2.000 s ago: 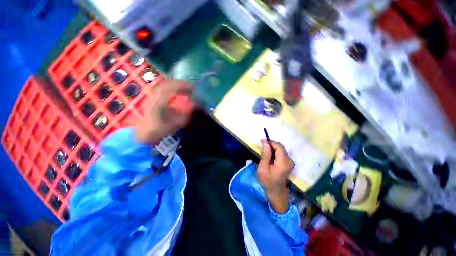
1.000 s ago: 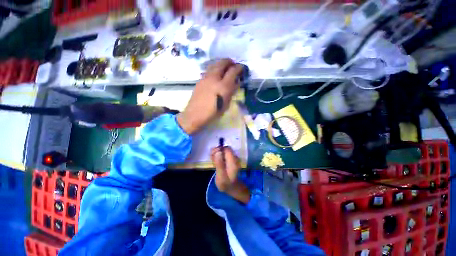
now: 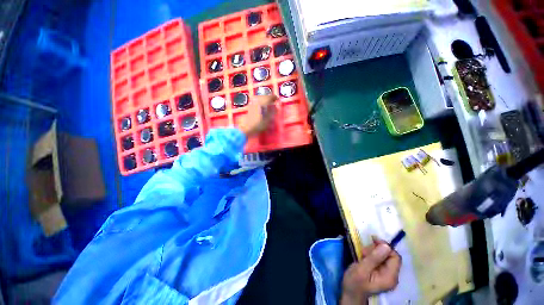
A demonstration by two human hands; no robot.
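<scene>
My left hand [image 3: 259, 116] is at the red parts tray [image 3: 292, 128], over its pockets near the lower edge. It is blurred, and I cannot tell whether it holds anything. Round dark and silvery units [image 3: 260, 73] sit in many pockets of this tray. My right hand [image 3: 374, 268] is above the white paper on the cream-yellow work board [image 3: 405, 193]. It holds a thin dark tool, likely tweezers [image 3: 397, 239], between thumb and fingers, with the dark end pointing up and right.
A second red tray [image 3: 158, 89] stands further left, partly filled. A grey box with red light [image 3: 370, 41], a green tray [image 3: 401, 111] and a wire bundle [image 3: 358, 125] lie beyond the board. A thick dark barrel [image 3: 477, 199] hangs over the board. A cardboard box [image 3: 80, 173] is far left.
My left hand has moved from the white shelf to the red tray. The view has swung left. My right hand still holds the dark tool over the board.
</scene>
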